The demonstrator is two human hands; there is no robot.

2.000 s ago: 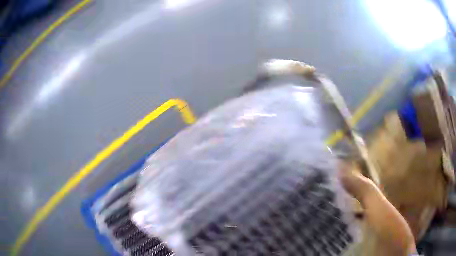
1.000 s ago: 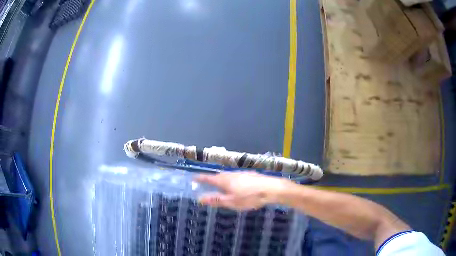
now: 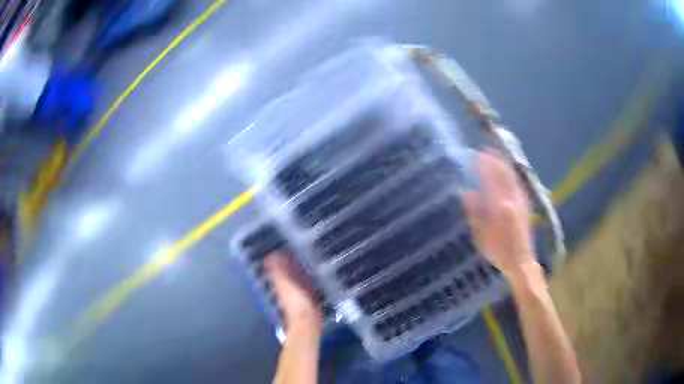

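A tall stack of clear blister trays [image 3: 375, 195] stands in the middle of the view, blurred, with rows of black parts on top and a clear film-like sheen at its far end. My right hand [image 3: 499, 210] lies against the stack's right side, fingers up. My left hand [image 3: 292, 289] is at its lower left, over a second, lower tray group [image 3: 259, 244] with black rows. The fingertips are blurred, and I cannot tell whether either hand grips a tray.
The wrapped trolley handle [image 3: 517, 154] curves along the stack's right side. Yellow lines [image 3: 217, 214] cross the grey floor. A tan board-like surface [image 3: 626, 277] is at the right. Blurred blue and dark objects [image 3: 67, 97] are at the upper left.
The view has turned, so the stack and handle now slant. My left hand has come into view at the stack's lower left. My right hand has moved from the stack's far end to its right side.
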